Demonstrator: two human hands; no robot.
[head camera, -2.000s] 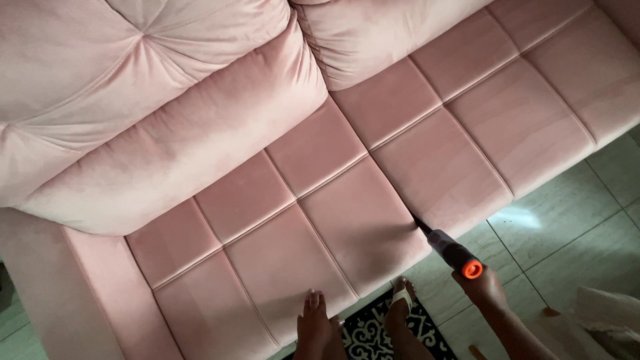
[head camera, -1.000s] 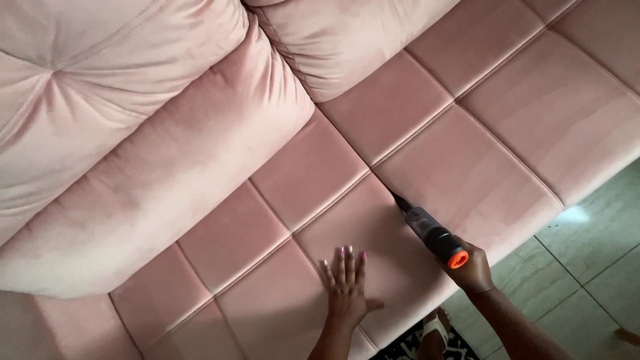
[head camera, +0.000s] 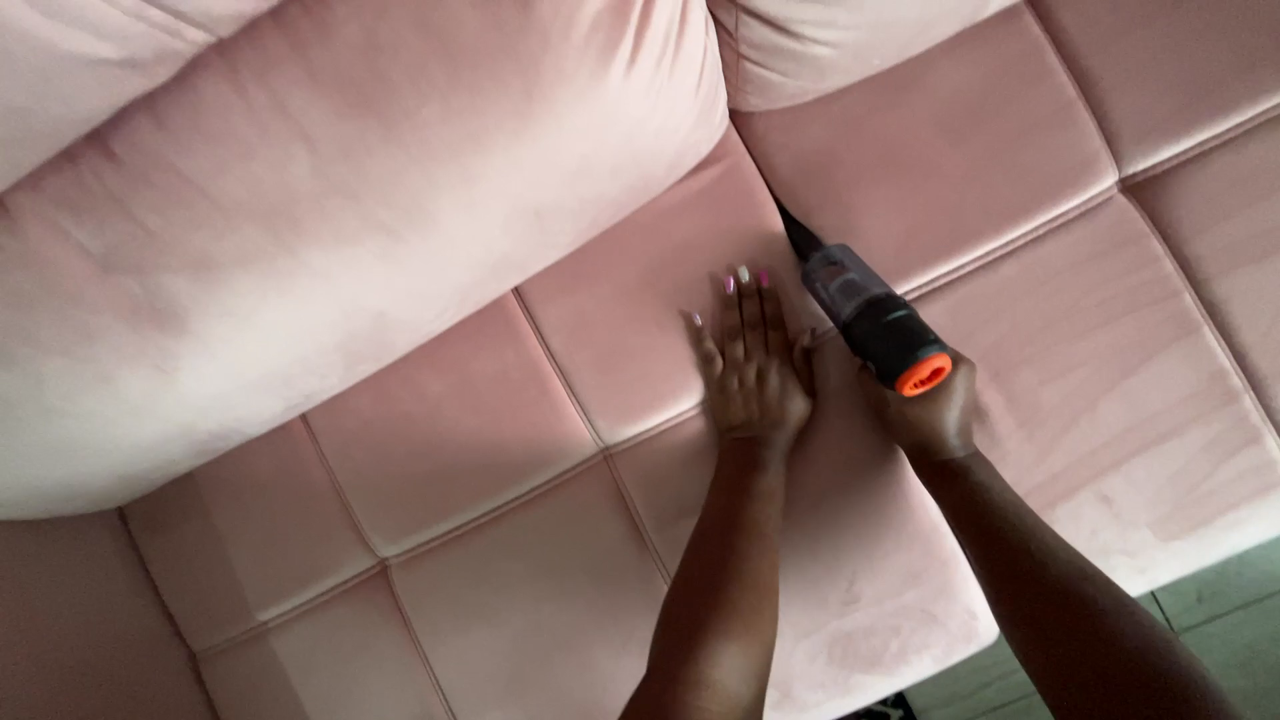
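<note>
My right hand (head camera: 925, 410) grips a black handheld vacuum cleaner (head camera: 880, 325) with a clear dust cup and an orange ring at its rear end. Its narrow black crevice nozzle (head camera: 798, 232) points into the seam between two pink velvet seat cushions, and the tip is hidden there. Just left of the vacuum, my left hand (head camera: 755, 385) lies flat with spread fingers on the left seat cushion (head camera: 640, 300) of the sofa. It holds nothing.
Large pink back cushions (head camera: 400, 230) rise behind the seat. The right seat cushion (head camera: 1060, 400) extends to the right edge of view, and an armrest (head camera: 80, 610) is at lower left. Below the seat's front edge are floor tiles (head camera: 1230, 600) and a bit of patterned rug (head camera: 885, 710).
The vacuum in my right hand has moved along the seam from the seat's front toward the back cushions. My left hand has moved from the front edge farther onto the seat. The view is closer.
</note>
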